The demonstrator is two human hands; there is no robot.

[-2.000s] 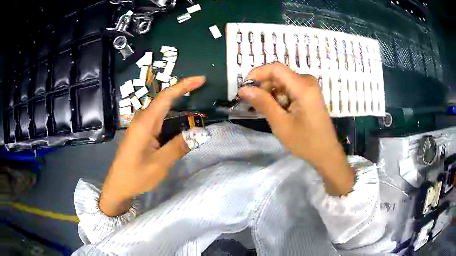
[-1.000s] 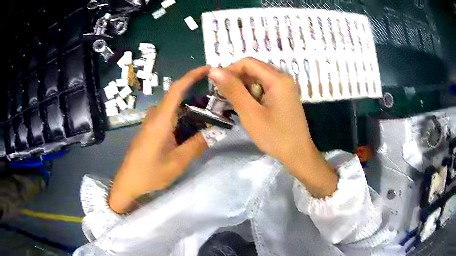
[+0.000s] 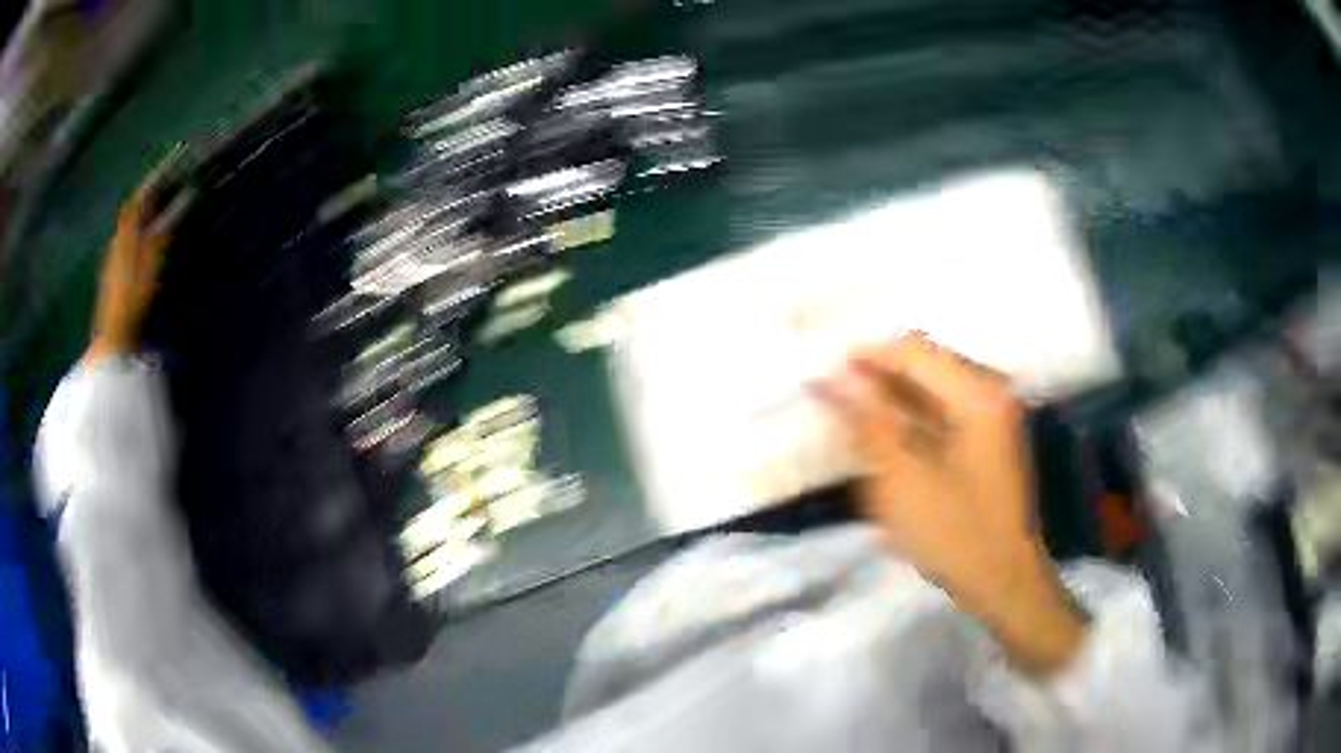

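Observation:
The whole view is blurred. My left hand [image 3: 130, 280] is small at the far left, at the outer edge of the black blister tray [image 3: 280, 427]; I cannot tell whether it holds anything. My right hand [image 3: 941, 471] is over the lower part of the white foam tray [image 3: 1015, 250], fingertips pointing left. Its fingers are bent and I cannot tell if a part is between them. The strips in the foam tray are too blurred to make out.
A pile of shiny ring parts [image 3: 441, 236] lies on the green mat [image 3: 618, 243] beside the black tray. A pile of small white pads [image 3: 485, 478] lies nearer me. The grey-white machine [image 3: 1221, 500] stands at the right.
The view has turned left. My left hand has moved far left to the black tray. My hands have parted, and the dark unit with a metal part that was between them no longer shows.

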